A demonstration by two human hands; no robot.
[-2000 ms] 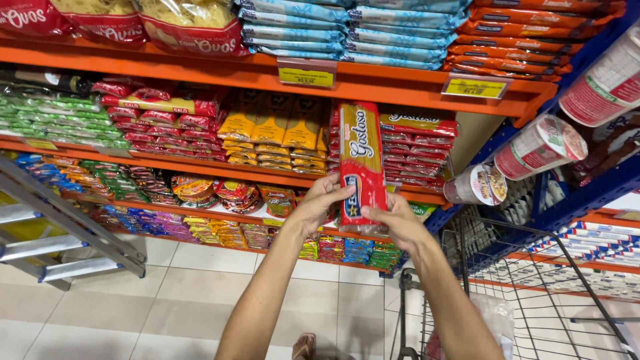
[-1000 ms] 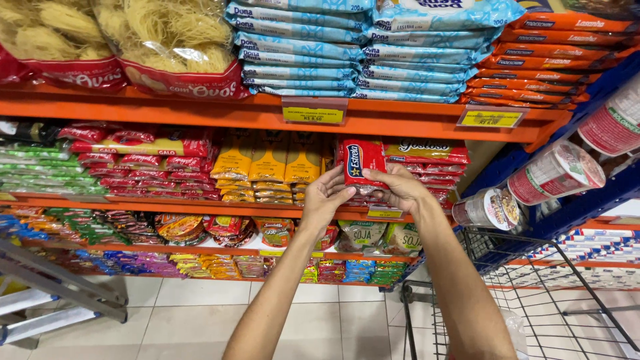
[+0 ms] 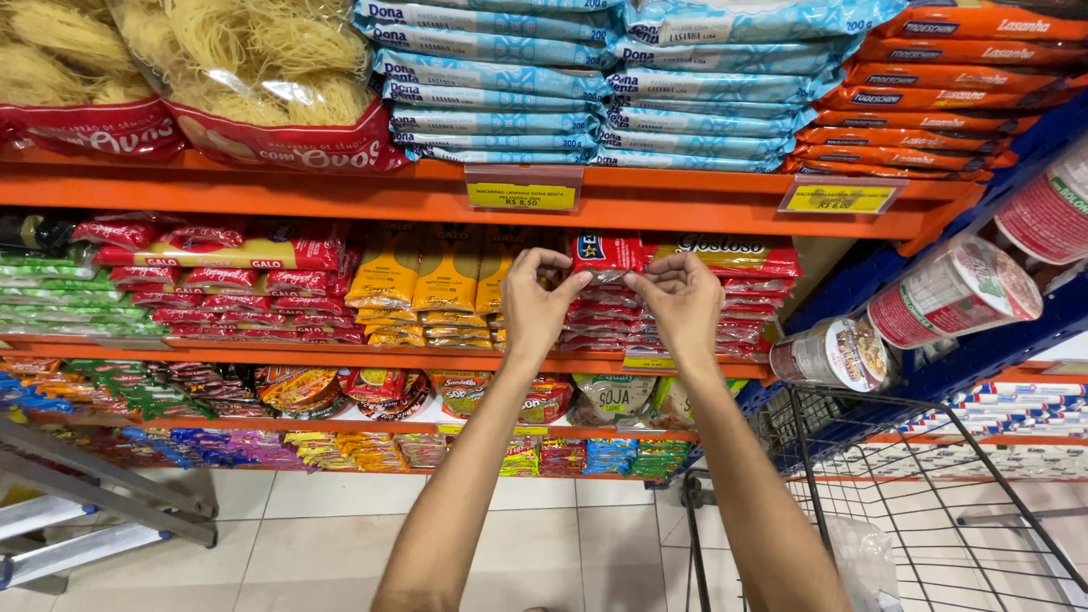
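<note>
A red spaghetti packet (image 3: pixel 605 252) lies on top of a stack of like packets on the middle shelf, its near end facing me. My left hand (image 3: pixel 539 297) pinches the left corner of its clear wrapper end between thumb and forefinger. At the right corner, my right hand (image 3: pixel 677 297) has thumb and fingertips on the wrapper. Another red and yellow pasta packet (image 3: pixel 738 254) tops the stack just to the right. Yellow pasta packets (image 3: pixel 450 270) stand stacked to the left of my left hand.
Blue lasagna packets (image 3: pixel 501 85) fill the shelf above, over an orange shelf edge (image 3: pixel 340 194). Instant noodle cups (image 3: pixel 954 293) hang along the blue upright at right. A wire shopping cart (image 3: pixel 918 476) stands lower right, a metal stepladder (image 3: pixel 93 501) lower left. Soy bags (image 3: pixel 610 398) sit below.
Two seconds ago both hands held the red packet out in front of the shelf; it now lies on the stack, pushed back. The hands have moved apart to its two near corners.
</note>
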